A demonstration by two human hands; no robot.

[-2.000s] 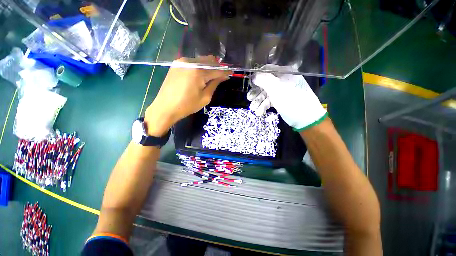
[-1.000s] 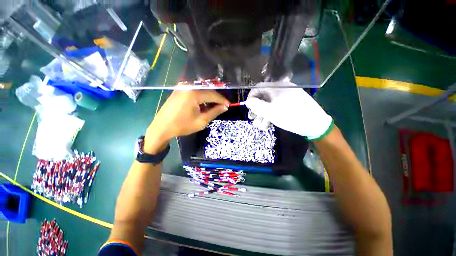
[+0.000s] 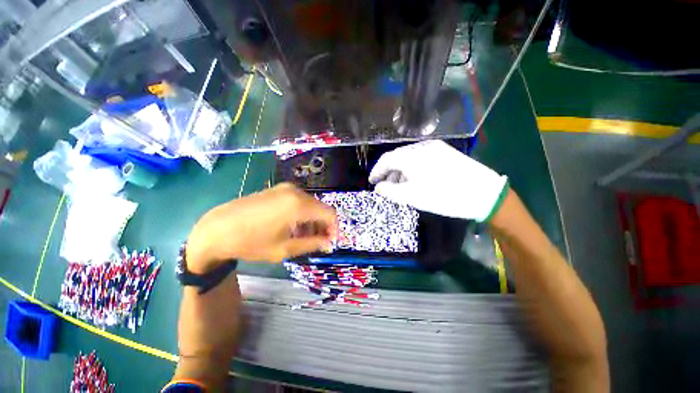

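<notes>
My bare left hand (image 3: 265, 226) is over the left edge of the black tray, fingertips at the heap of tiny white-blue pieces (image 3: 376, 222); it is blurred, and I cannot tell if it holds anything. My right hand (image 3: 441, 180), in a white glove with green cuff, is above the heap's back right edge with fingers curled; their tips are partly hidden and no item shows in them. A pile of red, black and white wire leads (image 3: 334, 284) lies in front of the tray. More leads (image 3: 307, 143) lie behind it.
The dark machine head (image 3: 345, 77) and clear guard (image 3: 491, 100) are above and beyond my hands. Brassy rings (image 3: 313, 165) lie on the black base. The grey ribbed panel (image 3: 376, 338) is nearest me. Lead piles (image 3: 111, 288), plastic bags (image 3: 96, 219) and blue bin (image 3: 29, 330) are at left, red bin (image 3: 668, 238) at right.
My left hand has moved from under the machine, where it held a red lead, back toward me to the heap. My right hand stays near the tray's back. The camera view has shifted.
</notes>
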